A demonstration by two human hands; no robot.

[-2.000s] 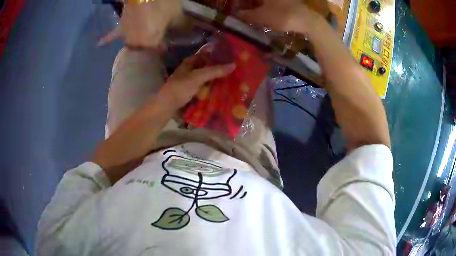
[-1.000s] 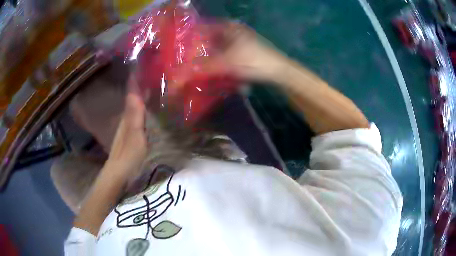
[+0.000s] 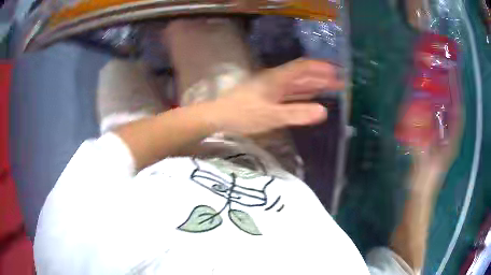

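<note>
The red phone box (image 3: pixel 430 91) in glossy clear film is over the green work surface at the right, blurred. My right hand (image 3: pixel 433 156) is at the box's near end and holds it; its fingers are partly hidden by the box and blur. My left hand (image 3: pixel 280 99) is above my lap with its fingers apart and holds nothing. It is well to the left of the box.
The green surface (image 3: pixel 371 177) has a white line (image 3: pixel 476 118) along its right part. The brown machine's edge (image 3: pixel 188 11) crosses the top. Part of another arm (image 3: pixel 417 13) shows at the top right. Red things (image 3: pixel 11 215) are at the far left.
The view has shifted. My right hand and the red box have moved right, over the green surface. My left hand now reaches to the right over my lap.
</note>
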